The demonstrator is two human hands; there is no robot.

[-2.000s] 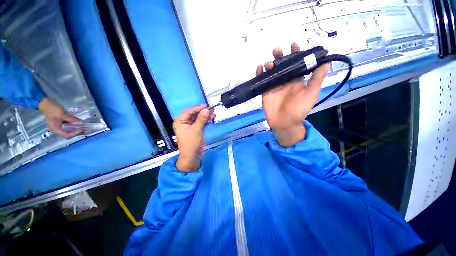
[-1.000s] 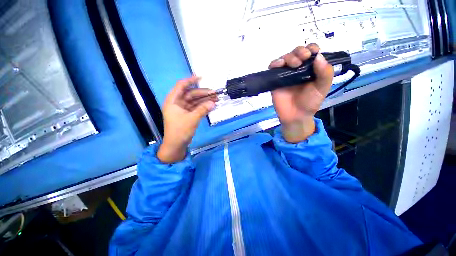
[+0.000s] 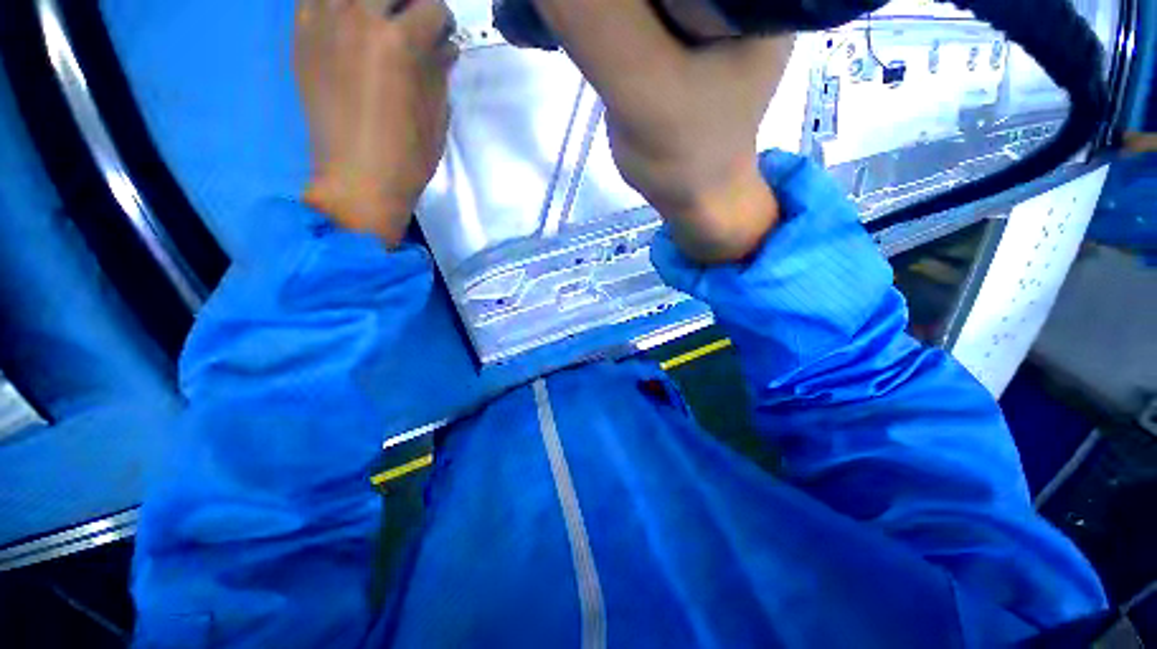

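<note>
The black electric screwdriver lies across the top edge of the view, partly cut off. My right hand is around it, its fingers mostly out of the picture. The thick black cord curves down at the right and passes over the panel's near edge. My left hand is at the top left, beside the driver's nose end, blurred and cut off; what its fingertips hold is hidden. The silvery-white display back panel lies under both hands, its near left corner showing.
Blue carrier board borders the panel. Shiny conveyor rollers stand at the left, with a side rail at the lower left. A white sheet with small holes is at the right. Yellow floor lines show below.
Both hands and the screwdriver have moved up and away over the panel, to the picture's top edge. The view has shifted closer to the panel's near left corner.
</note>
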